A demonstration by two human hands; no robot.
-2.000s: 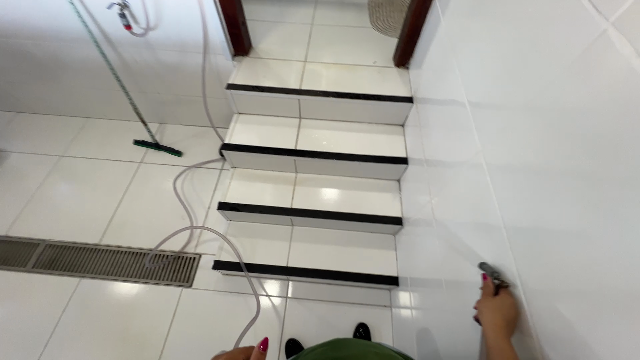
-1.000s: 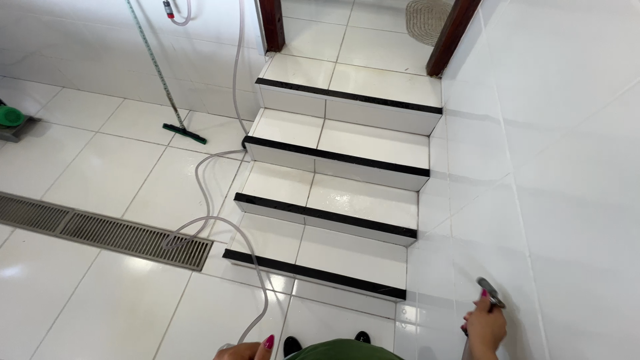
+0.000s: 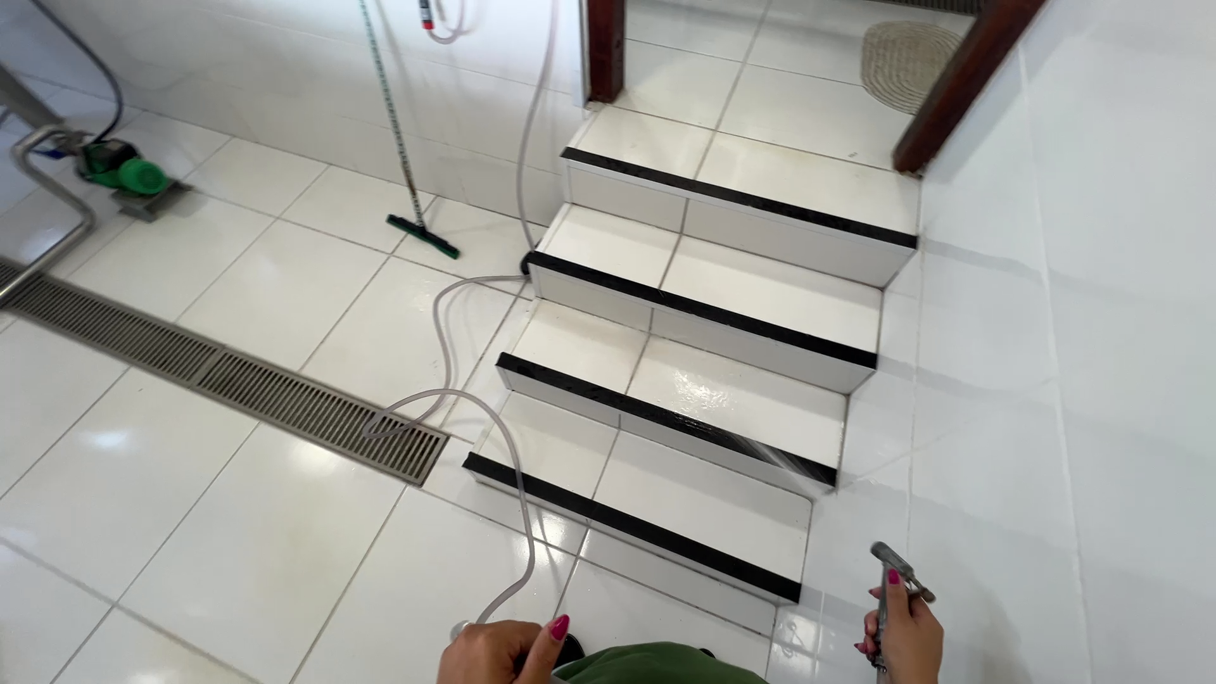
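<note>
My right hand point(image 3: 907, 622) grips a metal hose spray gun point(image 3: 891, 570) at the lower right, beside the white tiled wall. My left hand point(image 3: 503, 654) is closed around a clear hose point(image 3: 528, 532) at the bottom edge. That hose loops over the drain and up past the left side of the steps. In front rise several white tiled steps point(image 3: 703, 484) with black edge strips. A streak of spray crosses the right end of one strip, and the tread above it has a wet shine.
A floor squeegee point(image 3: 423, 236) leans on the back wall. A metal drain grate point(image 3: 313, 418) crosses the floor at left. Farther left stand a green motor pump point(image 3: 133, 173) and a bent metal pipe point(image 3: 57, 237). A dark wood door frame point(image 3: 969, 85) and a round woven mat point(image 3: 907, 66) are above the steps.
Spray streaks now show over a step's black strip, where the earlier frames show none. The view has turned left, bringing in the green motor pump. Both hands keep their hold.
</note>
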